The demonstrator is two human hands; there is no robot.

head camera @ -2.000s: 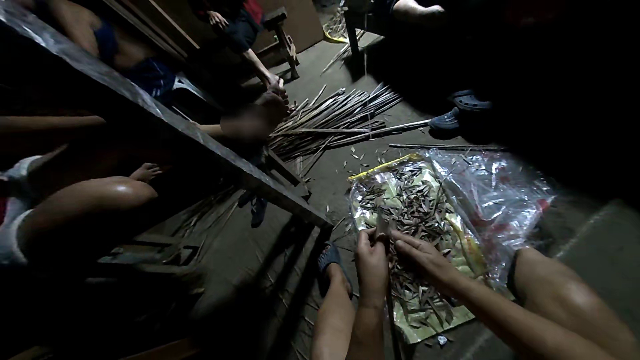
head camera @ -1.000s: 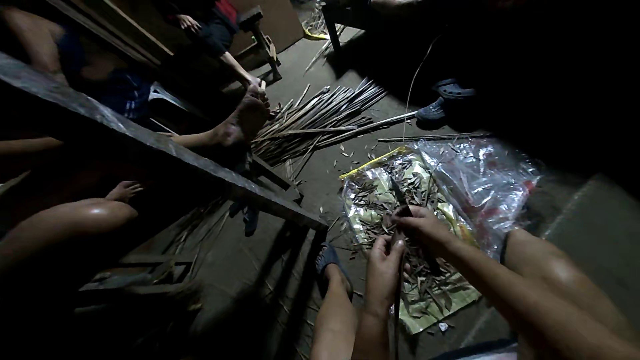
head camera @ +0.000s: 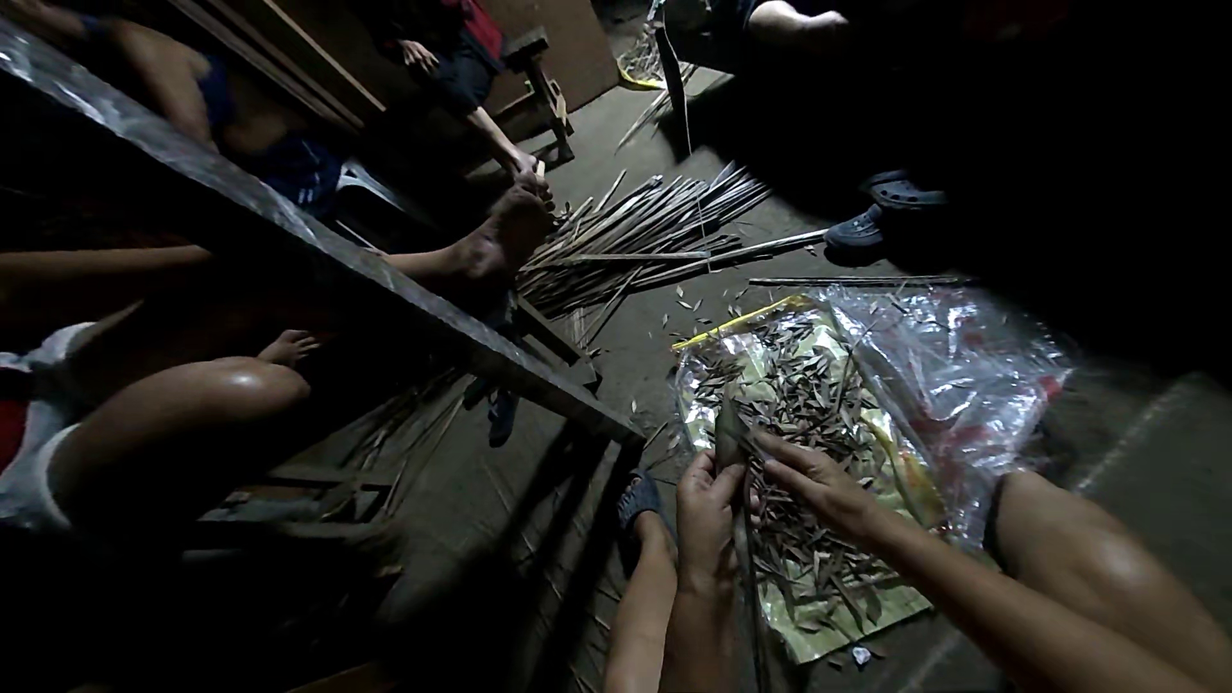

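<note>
My left hand is closed around a long thin dark stalk or stick, whose lower part runs down beside my forearm. A broader, leaf-like or blade-like dark piece rises above my left thumb; which of the two cannot be told. My right hand lies close on its right side, fingers extended towards it; whether they pinch anything is unclear. Under both hands, many small dark pods or leaf pieces cover a yellow-green plastic sheet or sack on the floor.
Crumpled clear plastic adjoins the sheet. Beyond it lie a bundle of thin sticks and a pair of clogs. A long beam slants across the left. Other people sit nearby, with a bare foot and a knee showing.
My right hand was higher, near the upper end of the dark piece, one second ago; now it is lower, beside my left hand. A long thin strip has appeared at the top centre.
</note>
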